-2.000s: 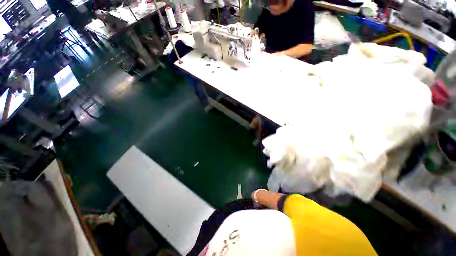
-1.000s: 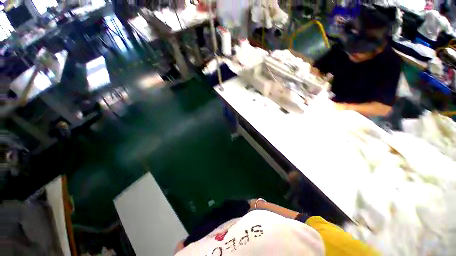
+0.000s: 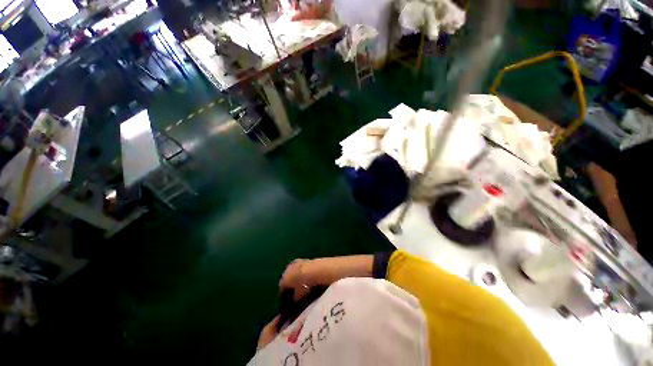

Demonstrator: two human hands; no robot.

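My right hand (image 3: 295, 277) is at the lower middle, at the end of a bare forearm and yellow sleeve, close to the front of my white lettered shirt. Its fingers are bent around a dark cloth (image 3: 292, 304), which shows only as a small bunched patch between hand and shirt. A bit of skin at the shirt's lower left edge looks like my left hand (image 3: 268, 333); it is mostly hidden, and its grip cannot be seen.
A white sewing table (image 3: 429, 246) with a machine (image 3: 551, 207) stands close on the right. Pale cloth pieces (image 3: 422, 136) are heaped behind it beside a dark blue bundle (image 3: 383, 184). A yellow tubular frame (image 3: 578, 82) and a person's arm (image 3: 610, 196) are beyond. A long white bench (image 3: 138, 148) stands left.
The view has moved forward along the sewing table. The near bench and large white cloth heap have left the picture. The machine is now close on the right. My right hand appears further left.
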